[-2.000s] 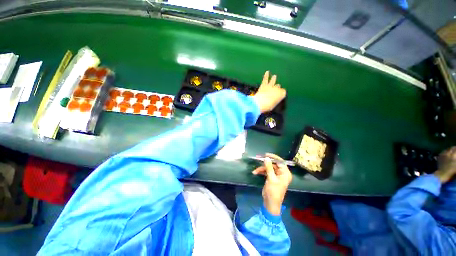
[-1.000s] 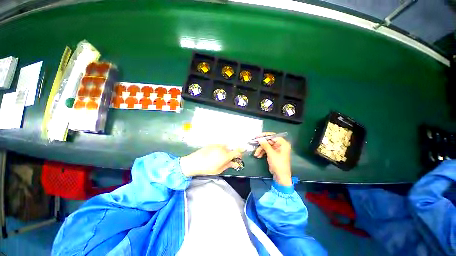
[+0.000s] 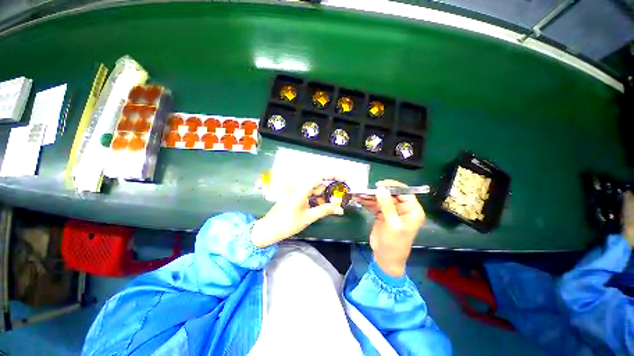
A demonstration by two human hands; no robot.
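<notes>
My left hand (image 3: pixel 295 213) holds a black-rimmed round unit (image 3: pixel 337 193) with an amber centre in its fingertips. My right hand (image 3: pixel 399 226) holds silver tweezers (image 3: pixel 407 190), whose tip end is at the unit's right side. A white liner sheet (image 3: pixel 306 164) lies on the bench partly behind my hands, with an amber disc (image 3: pixel 265 179) at its left edge. The black component tray (image 3: pixel 411 130) stands behind it. Its back row holds several amber-centred units and an empty right-end pocket; its front row holds silver-white units.
A black parts box (image 3: pixel 497 197) of beige pads stands right. Left are a strip of red-orange stickers (image 3: pixel 212 133), a sticker pack (image 3: pixel 137 124), a yellow strip (image 3: pixel 89 122) and white cards (image 3: pixel 26 149). Another person's sleeve (image 3: pixel 601 281) and hand are at far right.
My left hand has raised the unit to the tweezers, and its centre now shows amber. My right hand has shifted slightly right. Earlier, my left hand was over the tray's right end.
</notes>
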